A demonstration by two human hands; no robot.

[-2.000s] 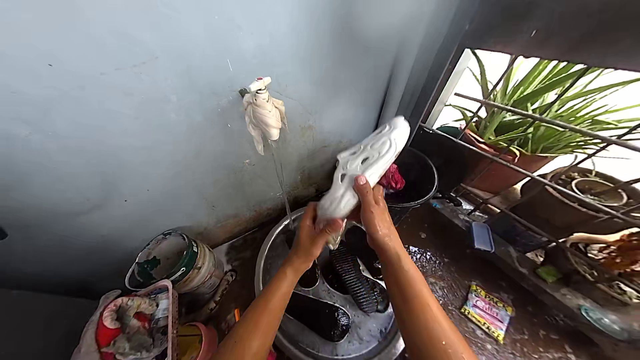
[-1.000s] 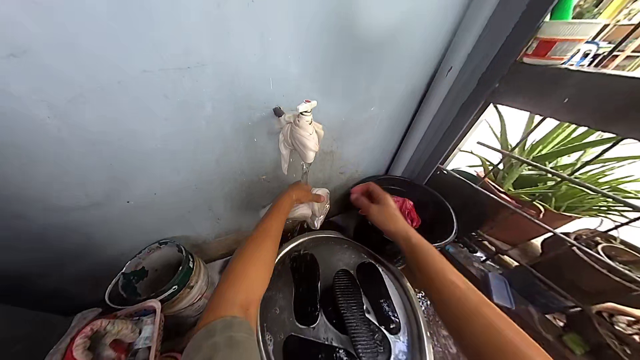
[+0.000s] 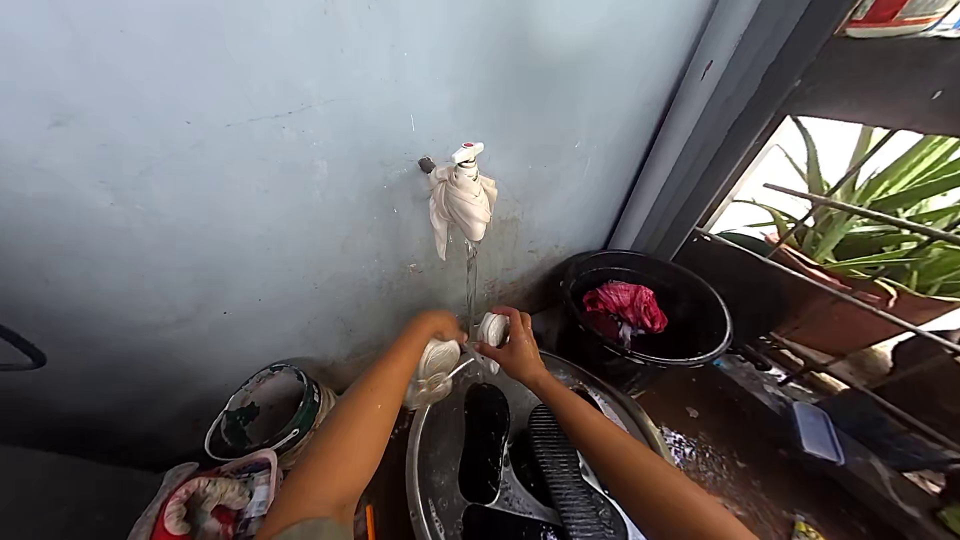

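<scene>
Clear water runs from a cloth-wrapped tap (image 3: 466, 195) on the wall. My left hand (image 3: 437, 328) is closed at the top of a white molded clog (image 3: 437, 367), left of the stream. Between the thumb and fingers of my right hand (image 3: 519, 345) is a white rounded piece (image 3: 491, 335), right of the stream; whether it is part of the same clog I cannot tell. Below is a round metal basin (image 3: 414, 465) of water with several black shoes; one black sole (image 3: 486, 442) lies at the left, a ribbed black sole (image 3: 566, 472) nearer the middle.
A black tub (image 3: 694, 349) holds red wet cloth (image 3: 626, 306) at the right. To the left stand a paint-stained bucket (image 3: 262, 412) and a pink-rimmed basket (image 3: 262, 459). Metal bars (image 3: 862, 210) and a potted plant (image 3: 892, 292) are at the far right; the floor is wet.
The white clog, earlier held up in both hands over the basin, is now lower, by the water stream. My right hand, apart from it a second ago, now grips a white piece.
</scene>
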